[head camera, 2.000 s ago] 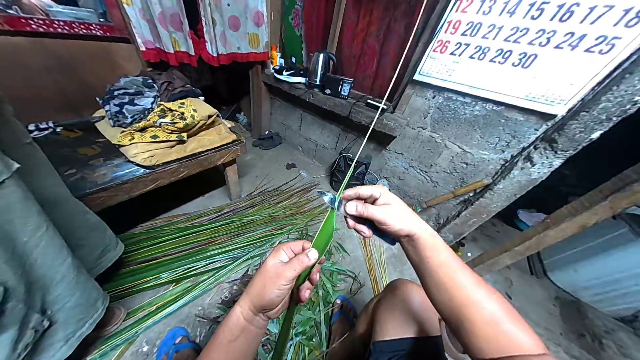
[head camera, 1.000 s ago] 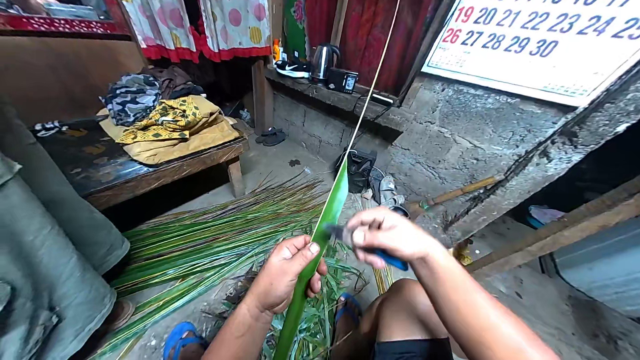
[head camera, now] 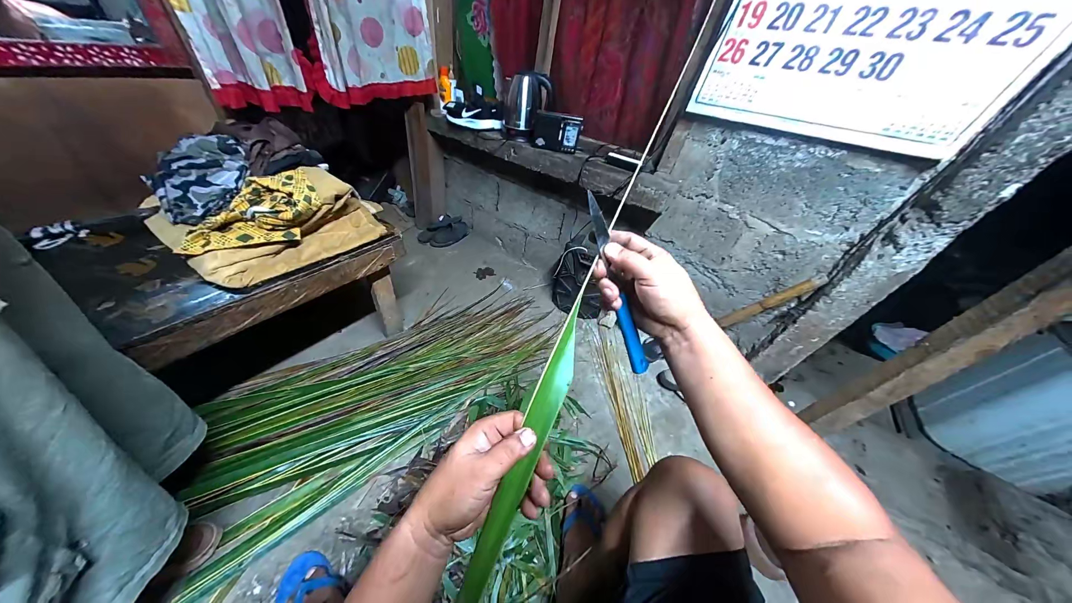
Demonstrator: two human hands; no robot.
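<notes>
My left hand (head camera: 486, 473) grips a long green palm leaflet (head camera: 544, 402) between thumb and fingers, low in the middle of the view. The leaflet tapers upward into a thin pale midrib (head camera: 662, 126), which is bare above the blade. My right hand (head camera: 649, 280) is closed on a knife (head camera: 631, 335) with a blue handle; its blade points up, beside the midrib, and the fingertips touch the midrib. Below, on the floor, lie a spread pile of green and brown palm leaflets (head camera: 360, 402), green leaf scraps (head camera: 519, 548) and a bundle of thin tan midribs (head camera: 624, 402).
A low wooden bench (head camera: 276, 314) with folded clothes (head camera: 276, 218) stands at the left, near grey-green trousers (head camera: 75, 419) of a person. A ledge (head camera: 494, 151) holds an electric kettle (head camera: 523, 105) and a shoe. A bamboo pole (head camera: 766, 303) leans by the concrete wall.
The right hand with the knife has moved up from beside the leaflet's blade to the bare midrib. The left hand still holds the leaflet.
</notes>
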